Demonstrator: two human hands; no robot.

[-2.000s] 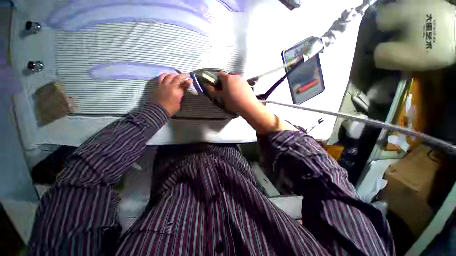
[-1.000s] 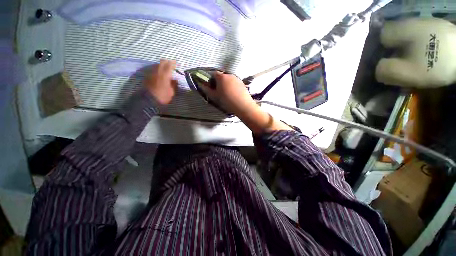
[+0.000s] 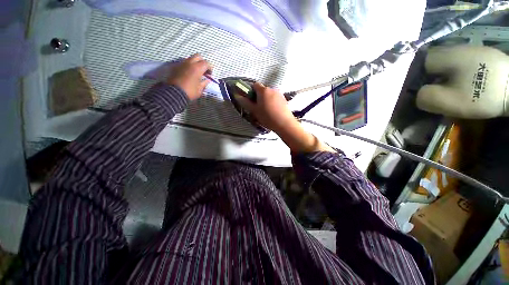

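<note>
A pale lilac curved strip (image 3: pixel 146 70) lies on the striped pressing cloth (image 3: pixel 120 39). My left hand (image 3: pixel 191 76) is on the strip's right part, its fingertips pinching a darker purple edge just left of the iron. My right hand (image 3: pixel 268 108) is closed around the handle of the steam iron (image 3: pixel 239 96). The iron's tip points up and left and sits at the strip's right end. My left hand and the iron hide part of the strip.
More lilac strips (image 3: pixel 223 22) lie at the far side. A brown block (image 3: pixel 72 92) and shiny metal cylinders (image 3: pixel 59 45) are at left. The iron rest (image 3: pixel 350 106), wrapped hose (image 3: pixel 390 54) and dark angled piece (image 3: pixel 344 19) are at right. A cream dress form (image 3: pixel 466 82) stands beyond.
The view has shifted, so the table items sit differently in the picture. My left hand was raised and blurred one second ago and is now back at the strip beside the iron's tip.
</note>
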